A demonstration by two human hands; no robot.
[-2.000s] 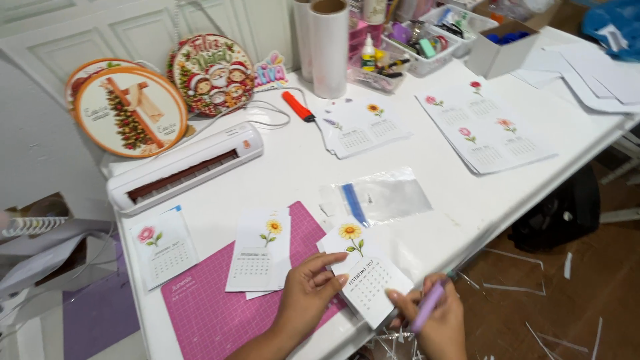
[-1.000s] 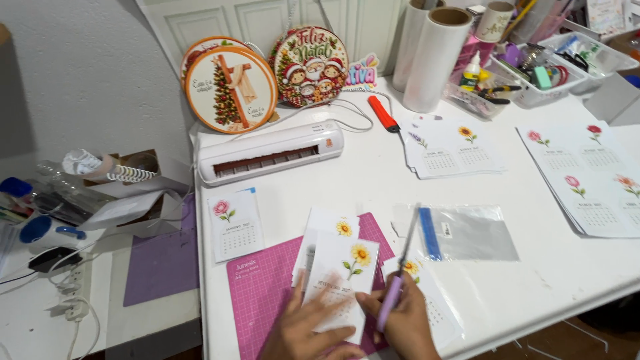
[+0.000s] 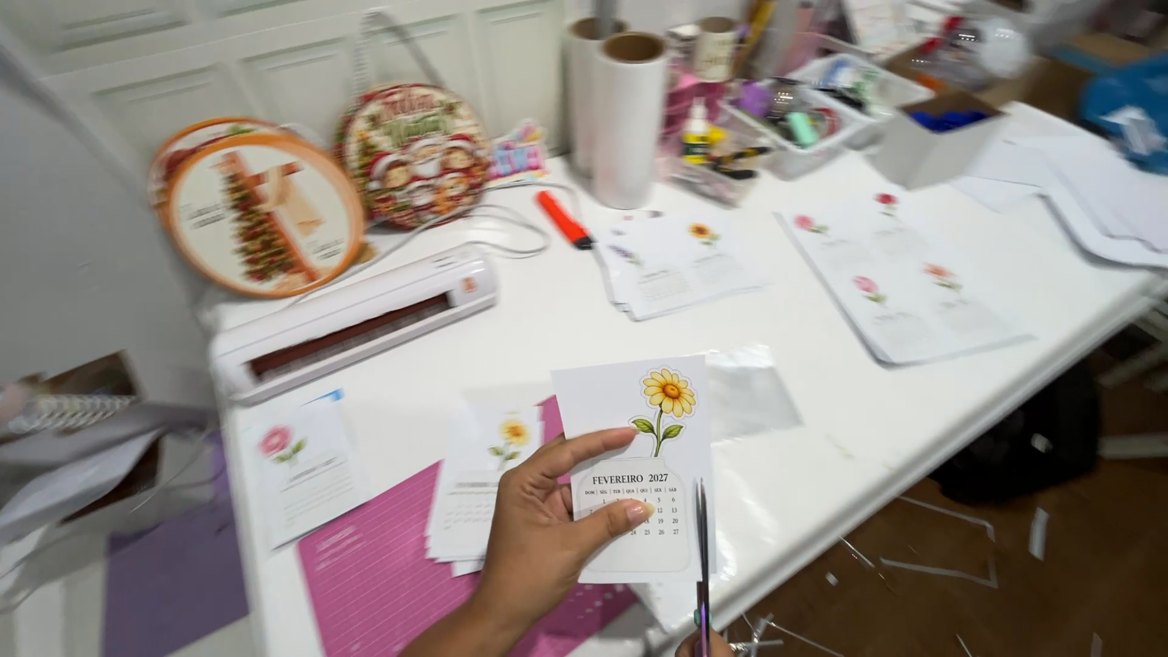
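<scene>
My left hand (image 3: 557, 520) pinches a white calendar card (image 3: 593, 401) with a yellow flower by its left side, raised above the table. My right hand (image 3: 704, 646), mostly cut off by the bottom edge, holds scissors (image 3: 702, 547) with dark blades pointing away from me along the card's right edge. Beneath and left of my left hand lie a pink cutting mat (image 3: 365, 566) and a small stack of yellow-flower cards (image 3: 465, 474). Further left is a pink-flower card (image 3: 301, 474). A clear plastic sleeve (image 3: 753, 392) lies partly behind the held card.
A white laminator (image 3: 356, 319) stands at the back left, before round Christmas plaques (image 3: 265, 214). An orange-handled tool (image 3: 564, 219), printed sheets (image 3: 903, 274), film rolls (image 3: 630, 119) and supply trays (image 3: 821, 119) occupy the back and right. Paper scraps (image 3: 940, 566) litter the floor.
A flower card that lay low by the mat a second ago is now held up in my left hand. The scissors have turned upright beside its right edge. The view has shifted.
</scene>
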